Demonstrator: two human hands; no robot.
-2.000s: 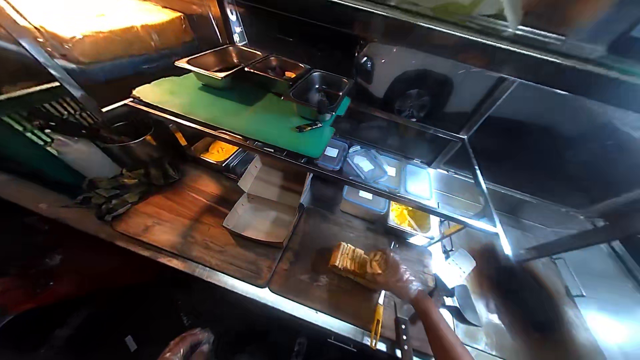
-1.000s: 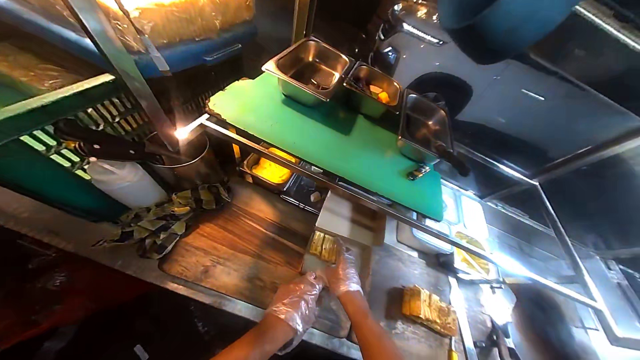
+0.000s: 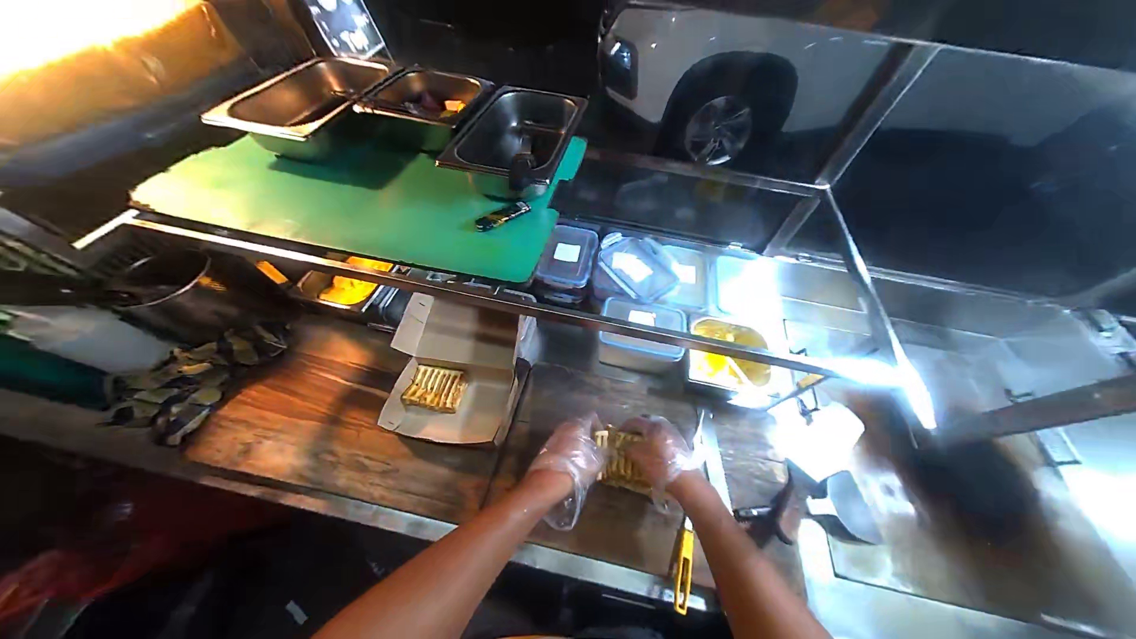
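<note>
My left hand point(image 3: 572, 453), in a clear plastic glove, grips the left side of a grilled, striped piece of bread point(image 3: 624, 470) on the dark wooden board. My right hand point(image 3: 661, 451), gloved the same way, grips its right side; the fingers hide part of it. To the left, an open cardboard box point(image 3: 454, 413) holds another grilled, striped piece point(image 3: 435, 389) in its left part. A long knife with a yellow handle point(image 3: 683, 568) lies just right of my right hand, its blade pointing away from me.
Steel pans point(image 3: 515, 133) stand on a green cutting board point(image 3: 355, 209) on the raised shelf. Below it are lidded plastic containers point(image 3: 641, 328) and a pan of yellow food point(image 3: 728, 355). A crumpled patterned cloth point(image 3: 195, 382) lies left; a black spatula point(image 3: 843, 508) lies right. A metal frame crosses above.
Both hands have moved right from the cardboard box to the piece of bread on the board. The grilled piece they held at the box now lies inside it, released. The view has shifted.
</note>
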